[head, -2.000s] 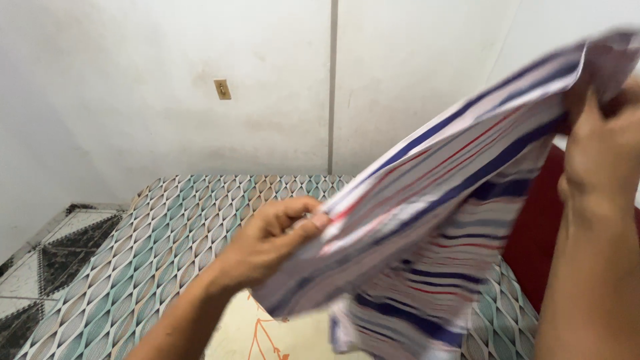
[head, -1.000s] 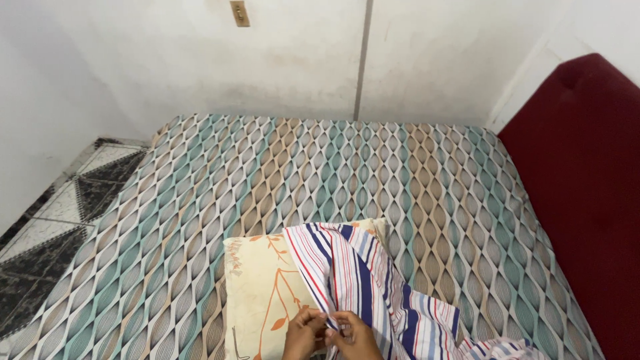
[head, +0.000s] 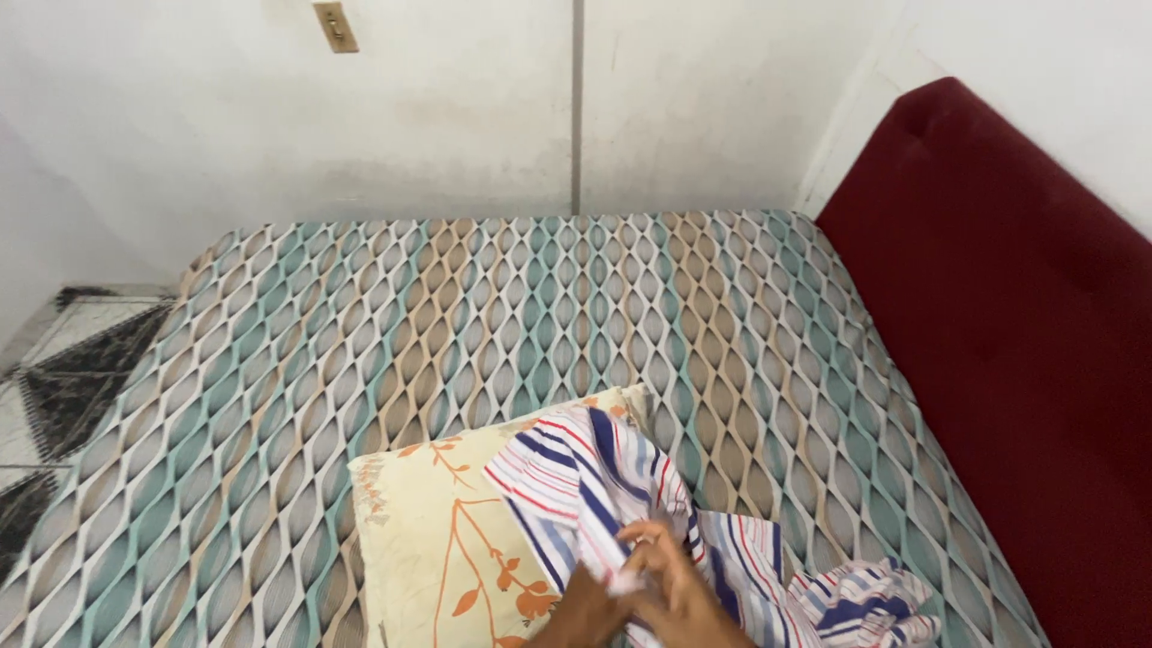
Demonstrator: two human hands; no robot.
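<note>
A striped cloth (head: 562,459) in white, navy, red and light blue lies bunched over the right part of a cream pillow (head: 418,549) with an orange leaf print. At the bottom of the view my left hand (head: 589,607) and my right hand (head: 670,585) are close together, pinching a fold of this cloth. Their fingers are blurred and partly overlap. More of the striped cloth trails to the right, ending in a crumpled heap on the bed.
The pillow rests on a bed (head: 540,315) with a wavy patterned sheet. A dark red padded headboard (head: 1008,315) stands at the right. Behind the bed is a pale wall with a switch plate (head: 336,27); patterned floor tiles (head: 81,360) show at the left.
Two seconds ago my hands held the striped cloth stretched out in the air. It now lies over the pillow, and my hands have come together on it. The view has shifted.
</note>
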